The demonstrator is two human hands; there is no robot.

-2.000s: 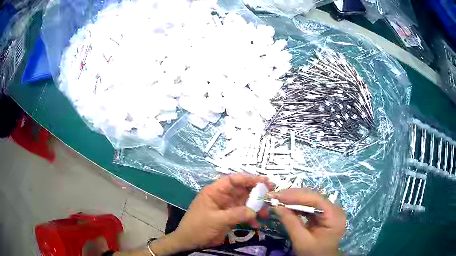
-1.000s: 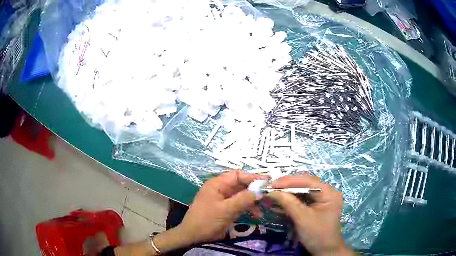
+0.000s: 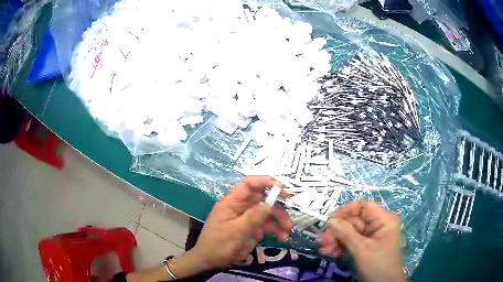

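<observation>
My left hand (image 3: 240, 226) pinches a small white plastic cap (image 3: 273, 194) between thumb and fingertips. My right hand (image 3: 367, 234) is to its right, with thumb and fingers closed on the end of a slim rod (image 3: 314, 215). The rod reaches from near the cap towards my right fingertips; blur hides whether it is joined to the cap. Short white sticks (image 3: 309, 182) lie just beyond my hands. A large heap of white caps (image 3: 182, 71) is at the left, and a pile of dark-and-white rods (image 3: 367, 113) is at the right.
Crinkled clear plastic sheet (image 3: 160, 165) lies under the parts on the green table (image 3: 118, 165). Ladder-like rows of white bars (image 3: 479, 165) lie at far right. A blue item (image 3: 45, 63) is at upper left. A red stool (image 3: 85, 253) stands on the floor at lower left.
My right hand has moved right and slightly down, away from my left hand, which still holds the cap. The gap between the hands is wider, with the slim rod in it.
</observation>
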